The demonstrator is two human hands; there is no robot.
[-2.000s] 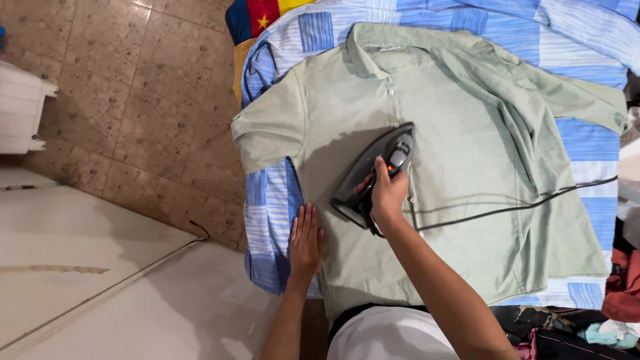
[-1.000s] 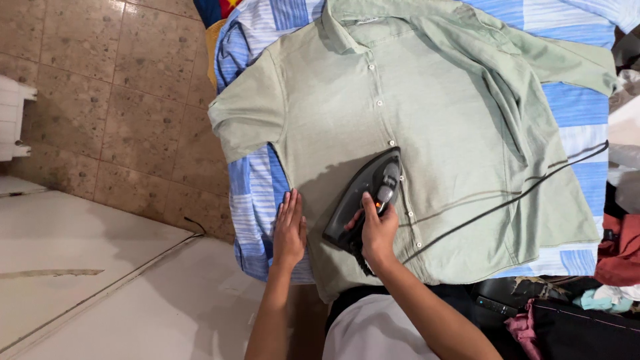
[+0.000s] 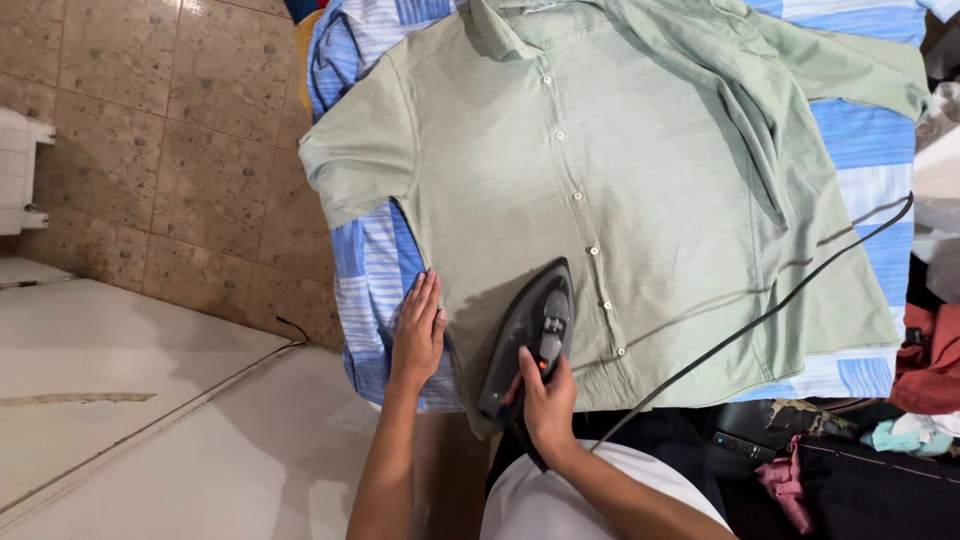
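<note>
A light green button-up shirt (image 3: pixel 480 217) lies spread on a blue and white patterned cloth (image 3: pixel 862 135), its right part creased and folded. My right hand (image 3: pixel 549 401) is closed around the handle of a dark clothes iron (image 3: pixel 517 330), which rests near the shirt's lower hem with its tip toward the collar. A small orange light glows beside the handle. The black cord (image 3: pixel 720 341) runs from the iron's rear across the shirt to the right. My left hand (image 3: pixel 418 330) lies flat, fingers together, at the shirt's left side edge, partly on the patterned cloth.
Tiled floor (image 3: pixel 210 180) and a white plastic object (image 3: pixel 16 172) are at the left. White panels (image 3: pixel 112 360) fill the lower left. At the lower right are a remote control (image 3: pixel 742 447), a black item with a pink cloth (image 3: pixel 784 480), and red clothing (image 3: pixel 926 360).
The iron in my right hand has moved down along the shirt toward the hem. My left hand remains by the shirt's side edge. The view has shifted somewhat.
</note>
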